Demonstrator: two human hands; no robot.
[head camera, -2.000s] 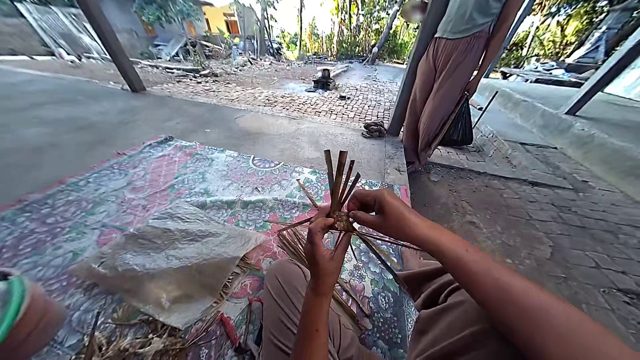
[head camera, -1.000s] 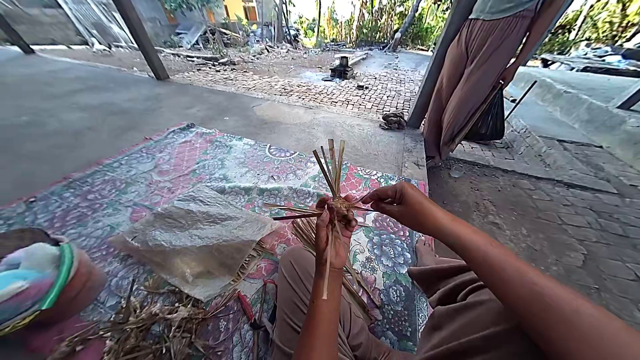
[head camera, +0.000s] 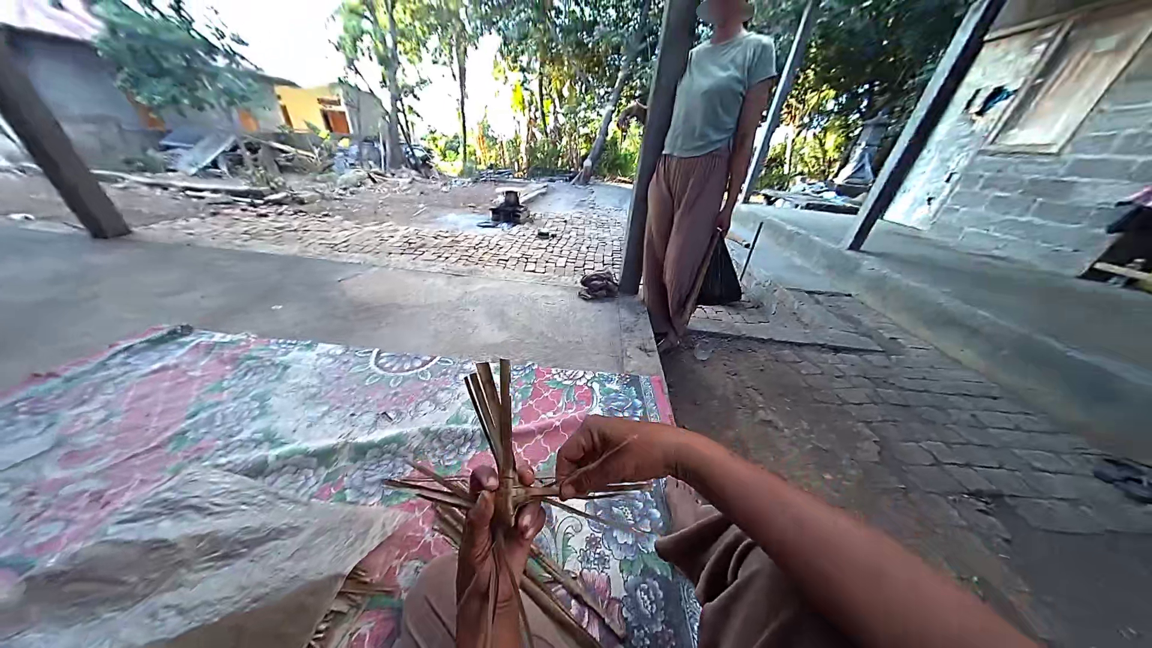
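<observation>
A small woven piece of dried leaf strips (head camera: 506, 493) is held up above my lap, its loose strips spreading upward and to both sides. My left hand (head camera: 493, 531) grips its centre from below, thumb and fingers on either side. To the right of the centre, my right hand (head camera: 616, 457) pinches a thin strip between thumb and fingers. More long dried strips (head camera: 562, 598) lie below, partly hidden behind my left hand and over my leg.
A floral mat (head camera: 297, 396) covers the floor under me, with a pale plastic sack (head camera: 189, 549) at left. A person (head camera: 711, 135) stands against a post (head camera: 655, 144), near a black bag (head camera: 720, 273). Brick paving (head camera: 864, 396) runs along the right.
The view has tilted up, showing more of the standing person. The woven piece's strips have changed direction. My right hand has gone from an outlying strip to one close beside the centre.
</observation>
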